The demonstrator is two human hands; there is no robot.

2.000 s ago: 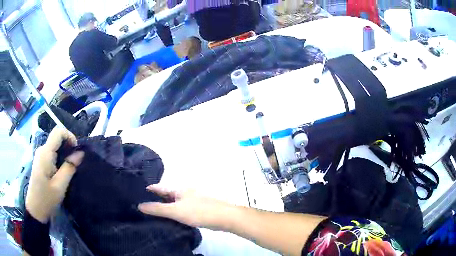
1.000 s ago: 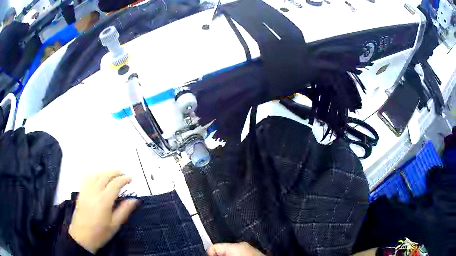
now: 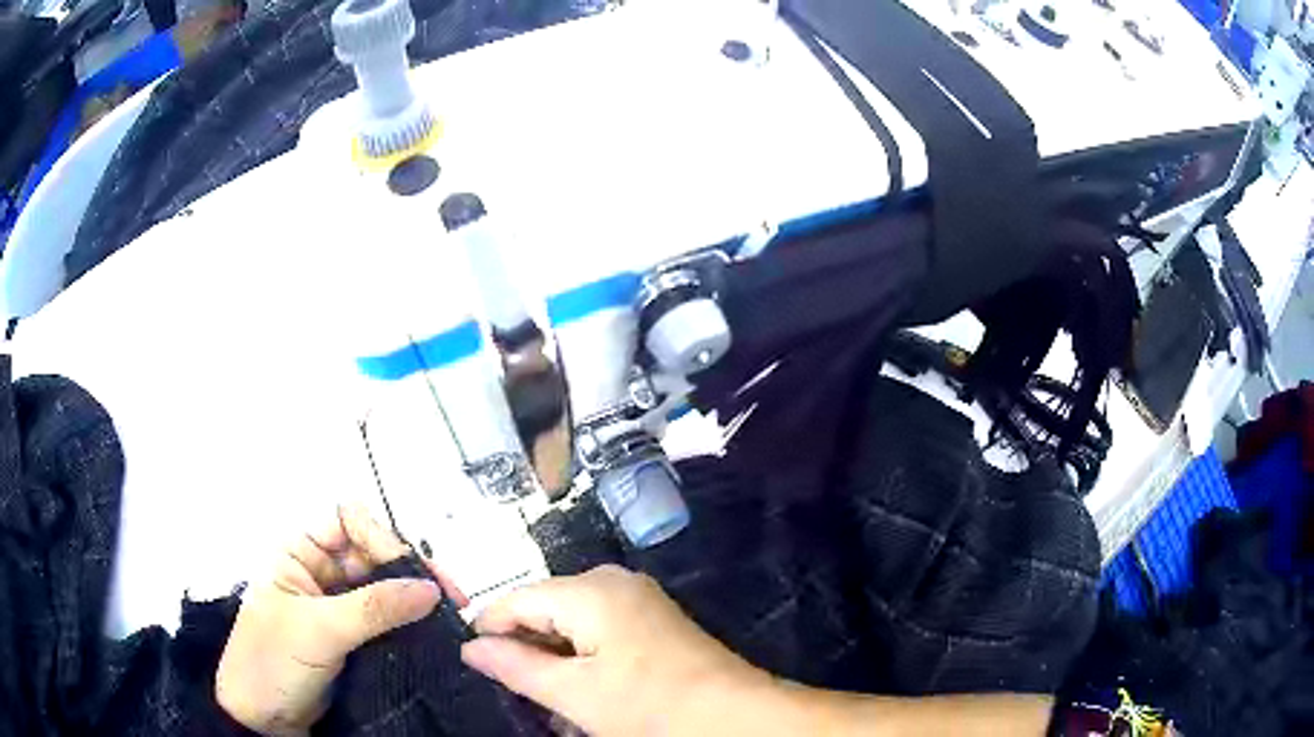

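Dark checked fabric [image 3: 418, 691] lies at the front edge, below the sewing machine's needle area. My left hand [image 3: 310, 626] pinches its upper edge between thumb and fingers. My right hand [image 3: 620, 648] pinches the same edge close beside the left fingertips. A larger checked piece [image 3: 937, 533] lies bunched to the right of the needle area. The white machine head [image 3: 620, 159] is above, with a ribbed dial [image 3: 687, 334] and a grey-blue cylinder [image 3: 644, 504]. The needle tip and presser foot cannot be made out.
Flat black strips [image 3: 1081, 317] hang over the machine arm under a wide black band [image 3: 980, 187]. Black scissor loops [image 3: 1084, 446] show partly behind them. More dark cloth [image 3: 58, 518] lies at the left. A blue basket [image 3: 1174, 533] is at the right.
The view has come closer to the machine. My right hand has come up beside the left from the bottom edge, and both now pinch the fabric edge.
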